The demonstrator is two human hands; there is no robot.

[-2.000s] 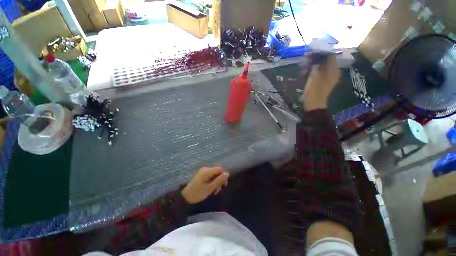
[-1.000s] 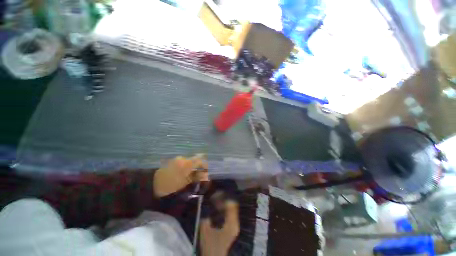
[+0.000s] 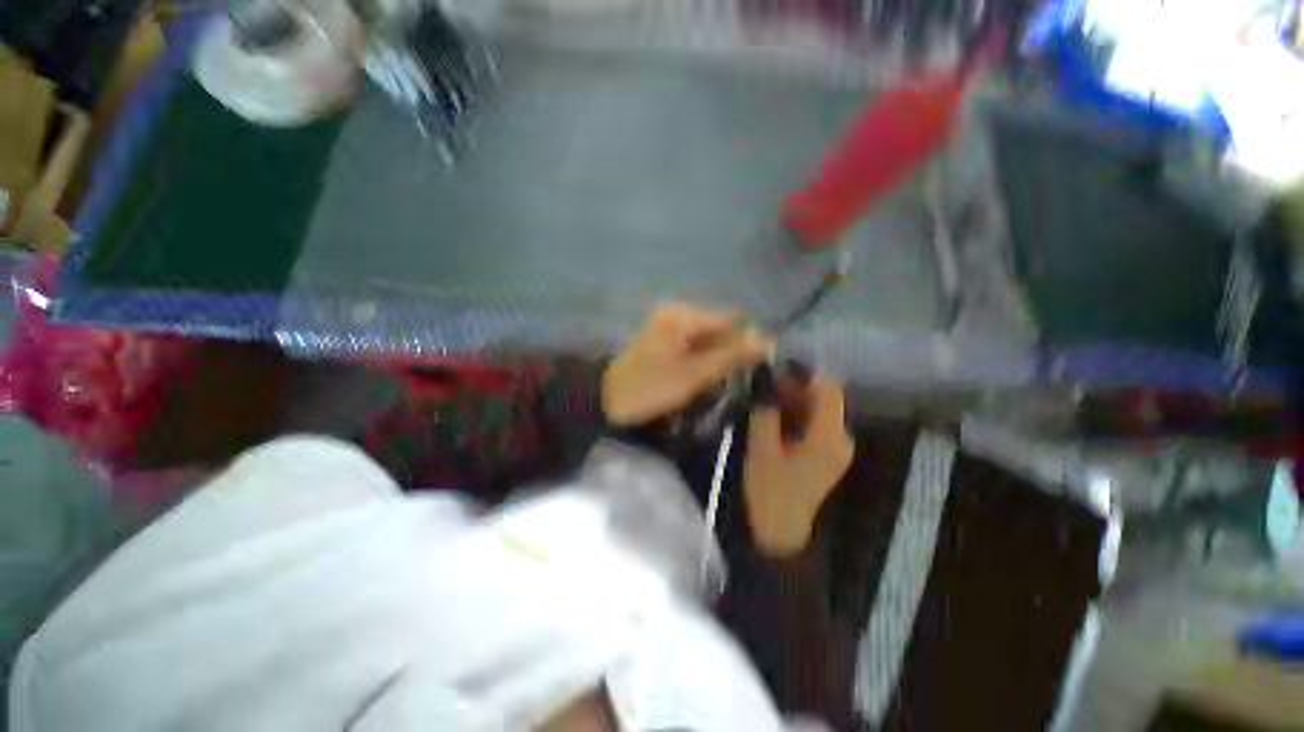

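The view is blurred. My left hand [image 3: 678, 363] is over the front edge of the bench, its fingertips closed on a small wired board [image 3: 758, 375] that is mostly hidden. My right hand [image 3: 795, 455] is just to the right and touches the same small piece; a dark bit shows between its fingers. A white cable [image 3: 719, 493] hangs down from between my hands. A short dark connector lead [image 3: 815, 298] sticks up to the right. The red glue bottle [image 3: 875, 160] stands or lies on the bubble wrap mat [image 3: 572, 193]; blur hides which.
A whitish tape roll [image 3: 278, 60] and black-and-white connector leads [image 3: 433, 75] are at the back left. A carton with white strips [image 3: 904, 572] is beside my lap at the right. Pale leads [image 3: 947, 236] lie right of the bottle. Red plastic [image 3: 100, 375] is at far left.
My right hand has come down from above the bench's right side to meet my left hand. A small board with a white cable is now between them. The camera has tilted down and turned.
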